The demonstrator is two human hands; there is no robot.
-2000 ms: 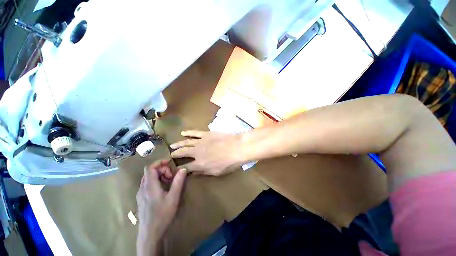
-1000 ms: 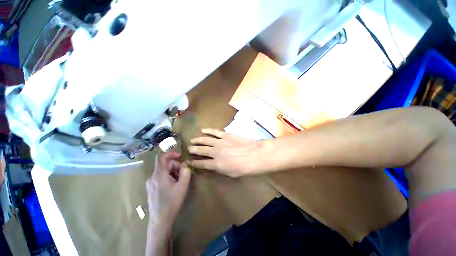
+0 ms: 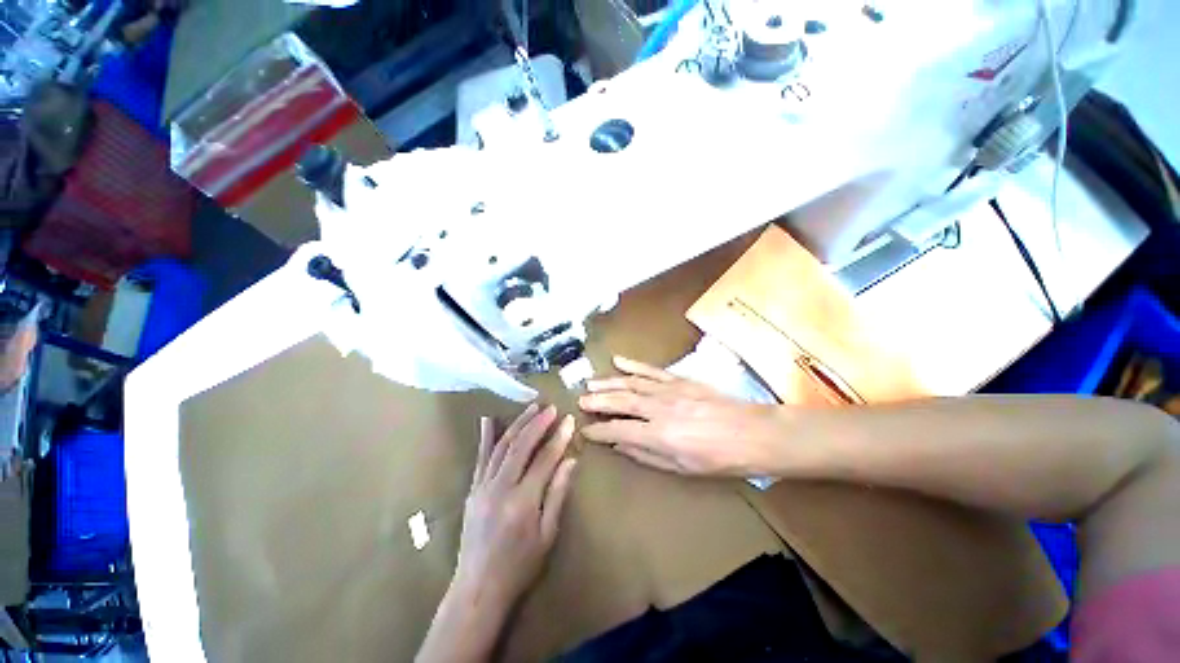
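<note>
The brown cloth panel (image 3: 311, 479) covers most of the white table and runs under the head of the white sewing machine (image 3: 518, 220). My left hand (image 3: 515, 499) lies on the cloth in front of the machine head, fingers extended and slightly apart, nothing seen in it. My right hand (image 3: 686, 421) lies palm down with fingers spread on the cloth, just right of the needle area, which the machine head mostly hides. A small cream sticker (image 3: 419, 528) is on the cloth left of my left hand.
An orange slotted card (image 3: 789, 311) and a white paper piece (image 3: 725, 373) lie beyond my right wrist. A blue bin (image 3: 1139, 343) stands at the right. A cardboard box (image 3: 265, 136) and a red basket (image 3: 110, 201) are at the upper left. The white table edge (image 3: 149, 518) shows at left.
The view has shifted, showing more of the machine arm and the area at the left. My left hand's fingers, curled with the thumb near the fingertips before, are now extended on the cloth.
</note>
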